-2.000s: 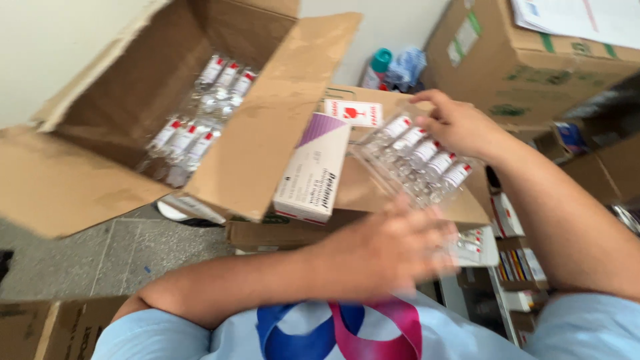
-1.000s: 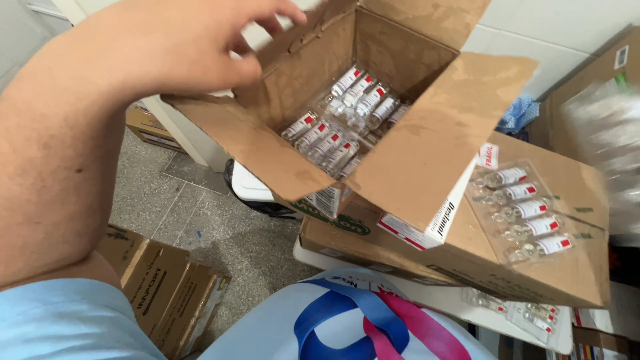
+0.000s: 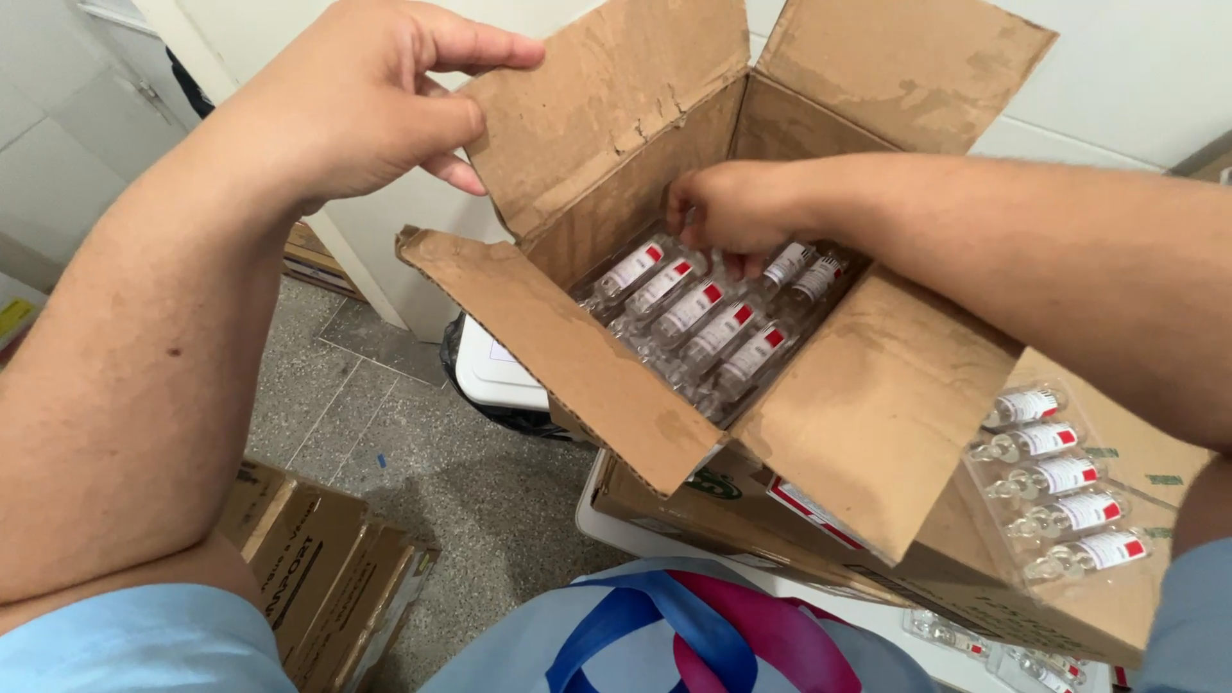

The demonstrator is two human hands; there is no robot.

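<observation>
An opened cardboard box [image 3: 549,337] holds clear plastic trays of glass ampoules [image 3: 691,310] with white and red labels. My left hand [image 3: 385,96] pinches the edge of its upper left flap between thumb and fingers. Inside the box, my right hand [image 3: 736,207] reaches down at the ampoules near the far wall; its fingertips touch a tray there, partly hidden, and whether they grip it is unclear. Another tray of ampoules [image 3: 1064,476] lies on top of a closed cardboard carton [image 3: 962,577] at the right, beyond the box's right flap.
More ampoule trays [image 3: 948,633] lie on a white surface below the carton. A white-lidded bin [image 3: 491,371] with a black bag stands behind the open box. Brown cartons [image 3: 318,568] sit on the speckled floor [image 3: 404,481] at lower left. A white wall rises behind.
My left hand, over the open box's left side a second ago, now holds its flap. My right hand has come into the box. The view has shifted towards the open box.
</observation>
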